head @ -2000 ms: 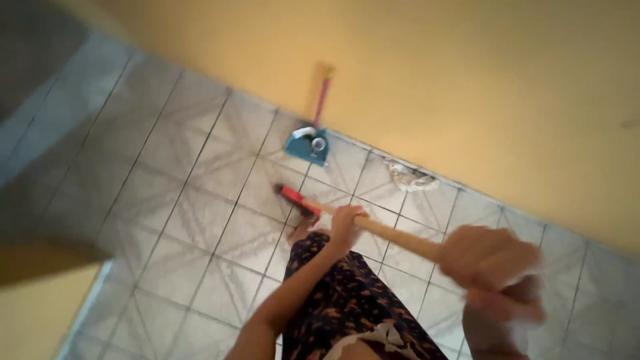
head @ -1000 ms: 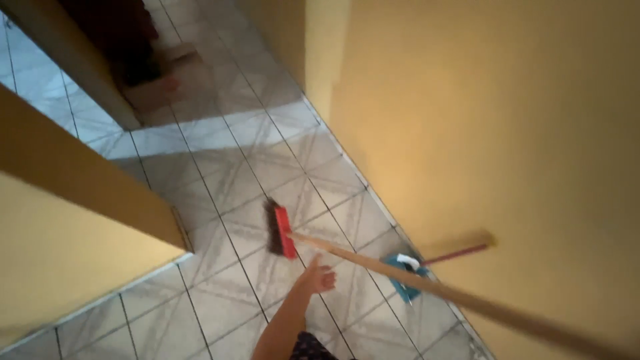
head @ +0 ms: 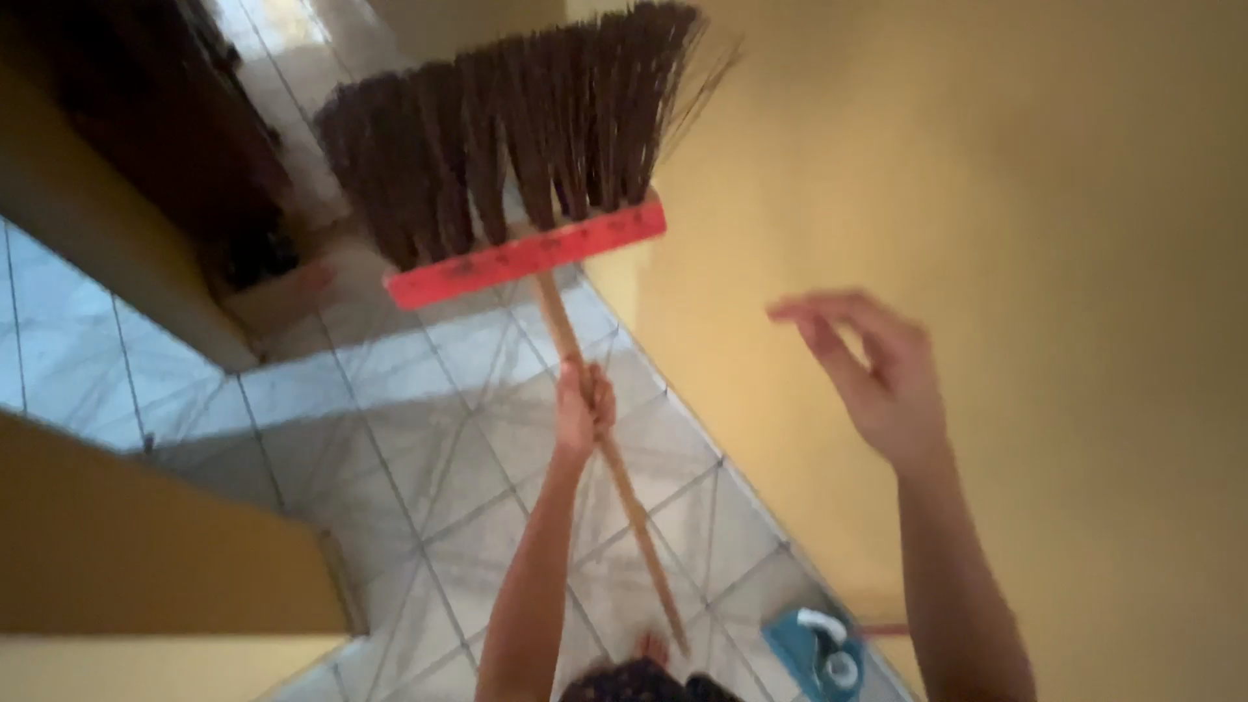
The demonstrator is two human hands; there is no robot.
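Note:
A broom with a red head (head: 526,255) and dark bristles (head: 517,127) is held upside down, its bristles at the top of the view. My left hand (head: 585,408) is closed around the wooden broomstick (head: 632,502) just below the head; the stick runs down towards the floor near a bare foot (head: 651,647). To the right, my right hand (head: 868,366) is raised in front of the yellow wall, holding nothing, its thumb and fingers curved and apart. A blue dustpan (head: 814,648) with white items in it lies at the bottom right.
The tiled floor (head: 458,468) meets a yellow wall (head: 1072,244) on the right along a diagonal edge. A yellow wall corner (head: 166,546) juts in at lower left. A wall end and dark red objects (head: 156,117) stand at upper left.
The broom, whose head was down at the floor a second ago, is now raised and turned bristles up. My left hand has closed on the stick, and my right hand is off it.

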